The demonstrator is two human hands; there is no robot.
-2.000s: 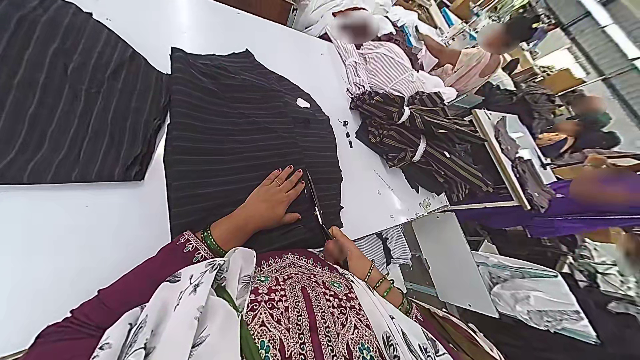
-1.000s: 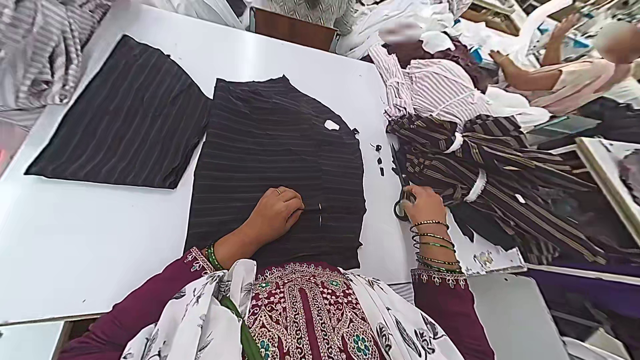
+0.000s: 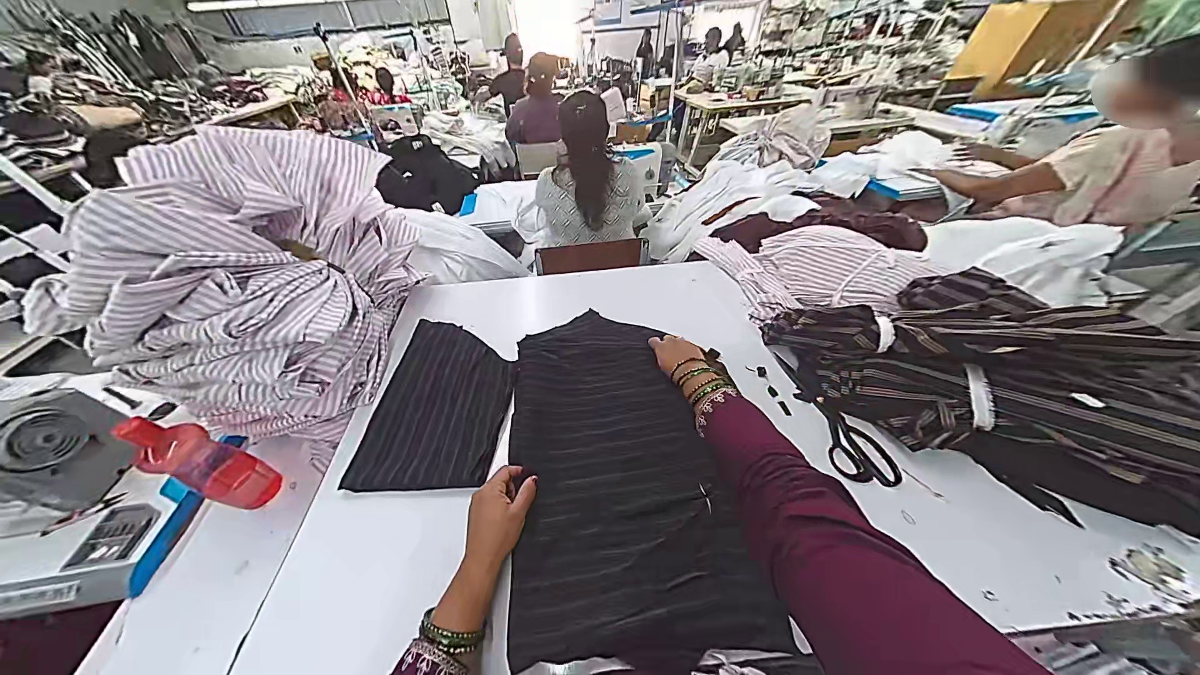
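A black striped fabric piece (image 3: pixel 609 450) lies flat on the white table (image 3: pixel 319 572) in front of me. At its left edge, my left hand (image 3: pixel 502 511) has thumb and fingertips closed on the cloth. My right hand (image 3: pixel 677 356) reaches to the upper right edge, its fingers on the fabric; whether they pinch it I cannot tell. A smaller black striped piece (image 3: pixel 427 408) lies to the left. Black-handled scissors (image 3: pixel 853 450) rest on the table at the right, beside small dark scraps (image 3: pixel 773 386).
Bundled brown striped cloth (image 3: pixel 1059 375) is heaped at the right, pink striped cloth (image 3: pixel 253 281) at the left. A red bottle (image 3: pixel 202 464) lies near a sewing machine (image 3: pixel 66 487). A person (image 3: pixel 591 178) sits beyond the table; another person's arms (image 3: pixel 994 183) are at the right.
My right hand has left the scissors, which it held one second ago, and moved to the fabric's upper edge. My left hand has moved from on top of the fabric to its left edge. The view has tilted up.
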